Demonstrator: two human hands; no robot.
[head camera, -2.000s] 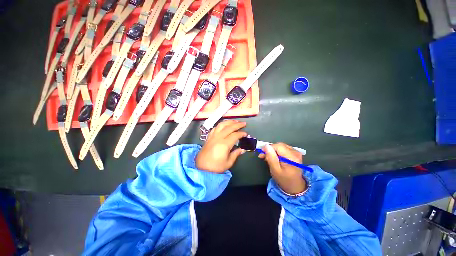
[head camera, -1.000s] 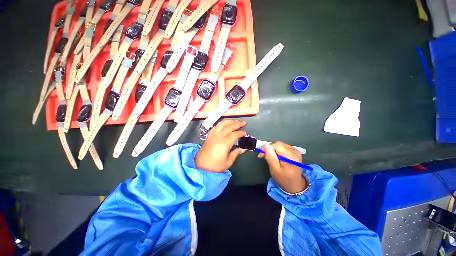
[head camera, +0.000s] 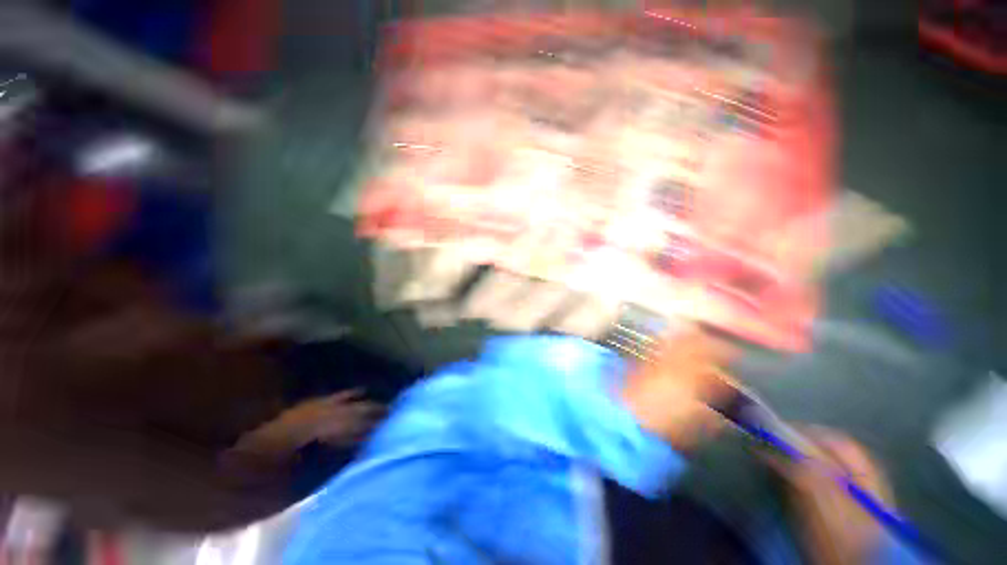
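The whole view is heavily blurred. My left hand (head camera: 679, 386) is at the lower right of centre, at a dark watch head (head camera: 723, 400), with its fingers around the near side of it. My right hand (head camera: 845, 486) holds the thin blue stick (head camera: 872, 505), which slants up towards the watch head; contact of its tip cannot be made out. A pale strap runs from the watch head towards my right hand. The red tray (head camera: 812, 166) of watches lies above my hands, its watches smeared into pale streaks.
A blurred blue cup (head camera: 911, 312) is right of the tray. White paper (head camera: 977, 436) is at the right edge. Another person's hand (head camera: 315, 422) and dark clothing are at the left. Part of another red tray (head camera: 972, 33) shows at the top right.
The camera has swung left, so the tray, my hands and the cup sit further right and blurred. Another person has come into view at the left. The watch and blue stick are still held.
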